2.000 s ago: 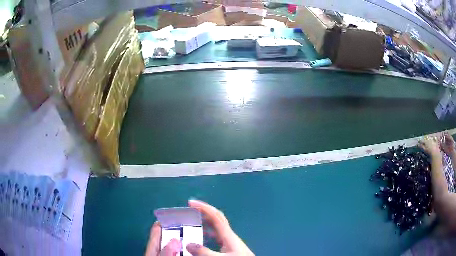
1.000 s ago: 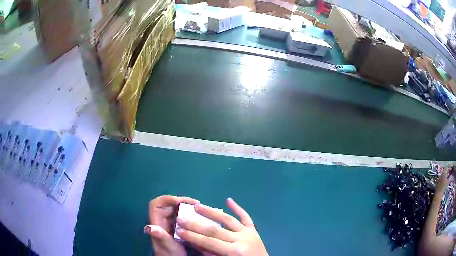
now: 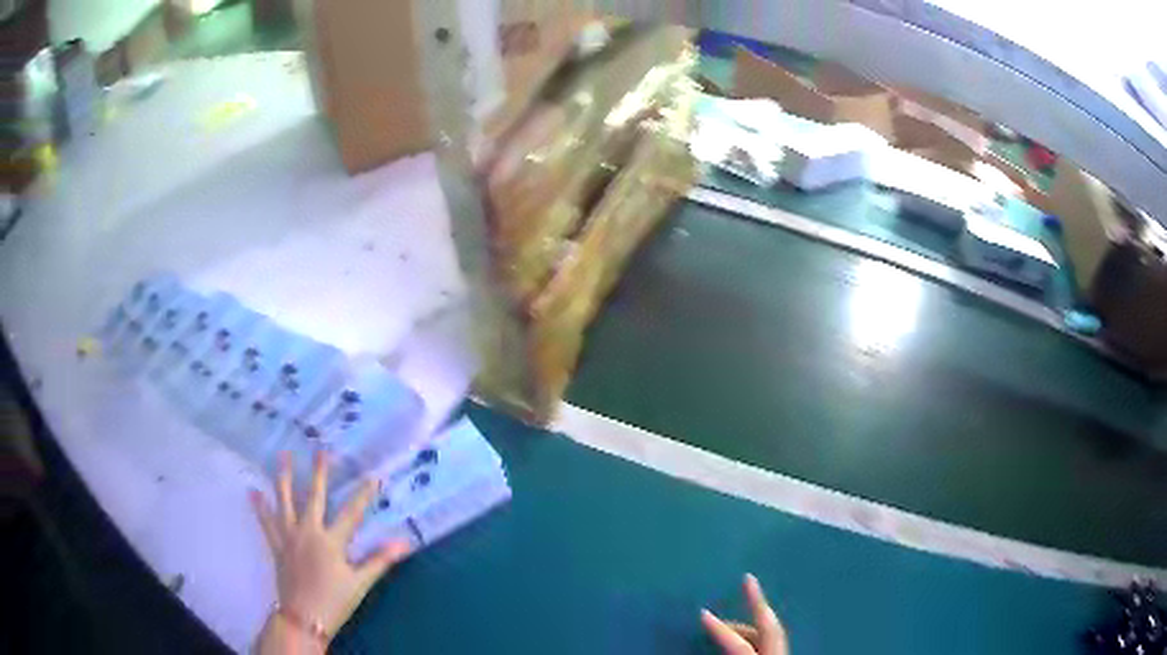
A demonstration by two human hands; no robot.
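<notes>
Pale blue and white product boxes with dark pictures [image 3: 250, 365] lie in a row on the white side table. The nearest product box [image 3: 448, 480] lies at the row's right end, a little apart, over the edge between side table and bench. My left hand [image 3: 314, 537] has its fingers spread at the near end of this box and the row; it touches or nearly touches them and grips nothing visible. My right hand [image 3: 749, 627] is at the bottom edge, mostly cut off, with fingers apart and nothing visible in them.
A brown carton in shiny yellowish film [image 3: 608, 218] stands beyond the boxes, next to a pale upright post. The belt rail [image 3: 768, 493] runs beyond the teal bench [image 3: 576, 550]. A black pile [image 3: 1133, 627] shows at lower right.
The view has swung left. The white box that was between my hands has left them, and a box now lies at the row's right end. My hands have moved apart and opened.
</notes>
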